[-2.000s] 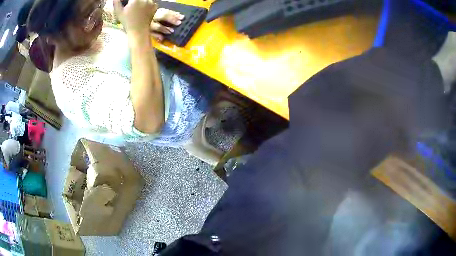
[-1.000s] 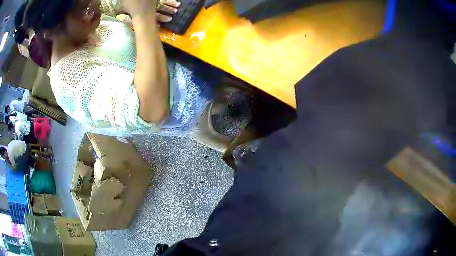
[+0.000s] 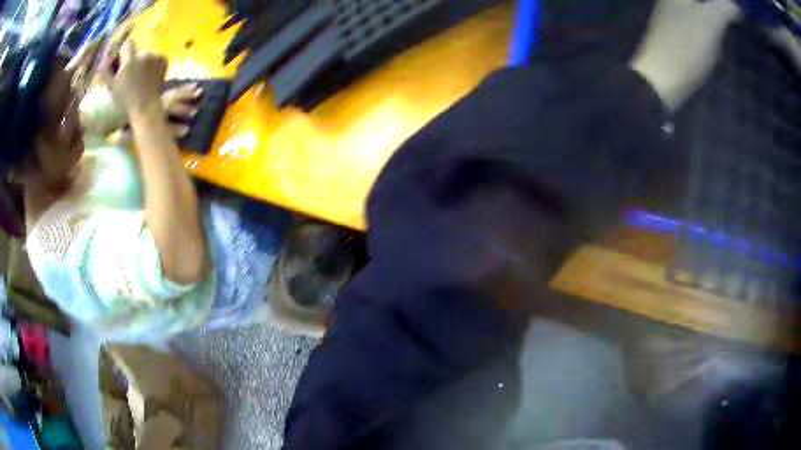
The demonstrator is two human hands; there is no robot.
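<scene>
My left hand [image 3: 685,53], blurred, reaches from its black sleeve over the blue-rimmed tray [image 3: 524,33] at the upper right. Its fingers are not clear, and I cannot tell whether they hold anything. A dark perforated sheet [image 3: 738,185], blurred, spans the tray's right part and overlaps its near blue rim. A pale blurred patch at the upper right edge may be my right hand; its state does not show. Long black sheets [image 3: 351,44] lie fanned left of the tray, some with rows of holes.
A person in a pale knit top [image 3: 114,255] sits at the left, a hand on a short black strip [image 3: 208,114]. The yellow-orange table [image 3: 307,158] runs between us. An open cardboard box [image 3: 154,400] stands on the speckled floor. My black sleeve covers much of the centre.
The view has swung right, so the neighbour and table sit further left and lower. My left hand, the sheet stack and more of the tray area have come into view.
</scene>
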